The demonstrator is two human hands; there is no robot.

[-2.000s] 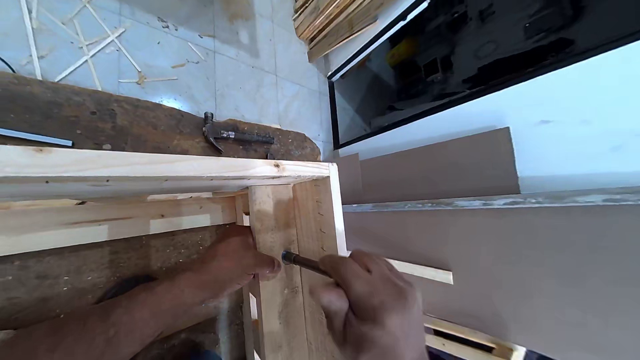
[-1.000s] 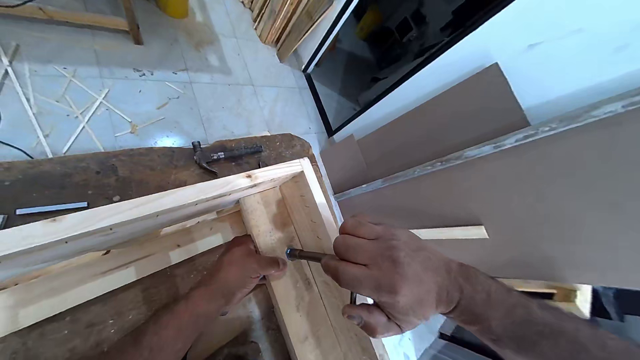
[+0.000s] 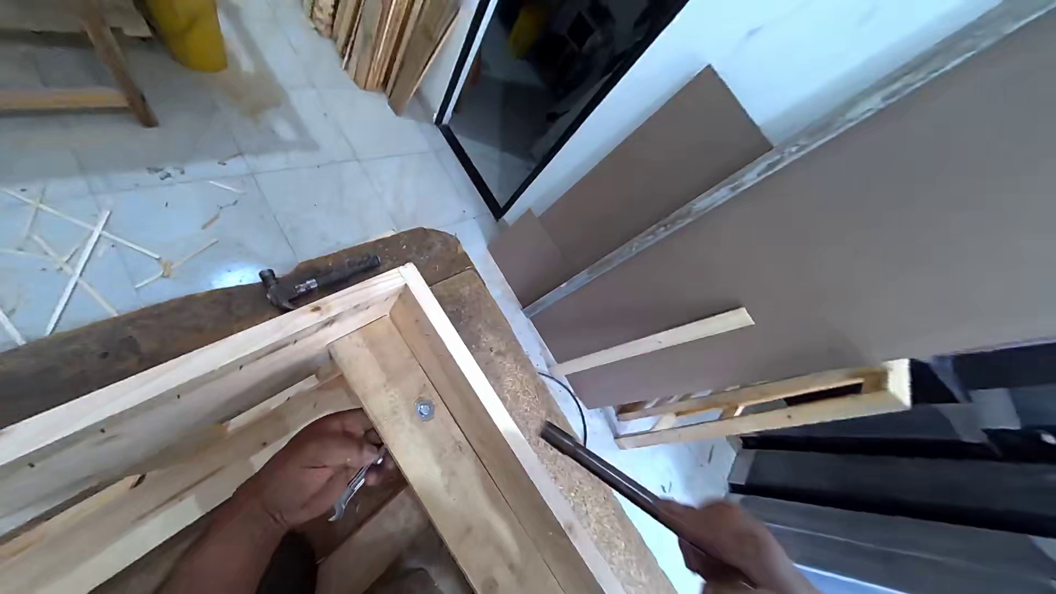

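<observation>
A bolt head with a washer (image 3: 424,409) sits in the flat wooden board (image 3: 412,445) at the corner of a pale timber frame (image 3: 462,363). My left hand (image 3: 326,466) is inside the frame, left of that board, closed around a metal wrench (image 3: 355,488); its fingertips are partly hidden by the board's edge. Outside the frame, at the lower right, my right hand (image 3: 730,544) grips a dark metal rod-like tool (image 3: 610,477), whose far end points up and left over the bench edge. The right hand is slightly blurred.
A claw hammer (image 3: 318,280) lies on the worn wooden workbench (image 3: 206,318) behind the frame. Brown panels (image 3: 784,239) lean at the right, near another wooden frame (image 3: 767,404). Thin wood strips (image 3: 78,272) litter the tiled floor. Planks (image 3: 388,49) and a yellow container (image 3: 188,33) stand farther back.
My right hand has drawn the rod-like tool off the bolt and out to the right of the frame. The left hand has left the board's top for its left side, where a wrench now shows.
</observation>
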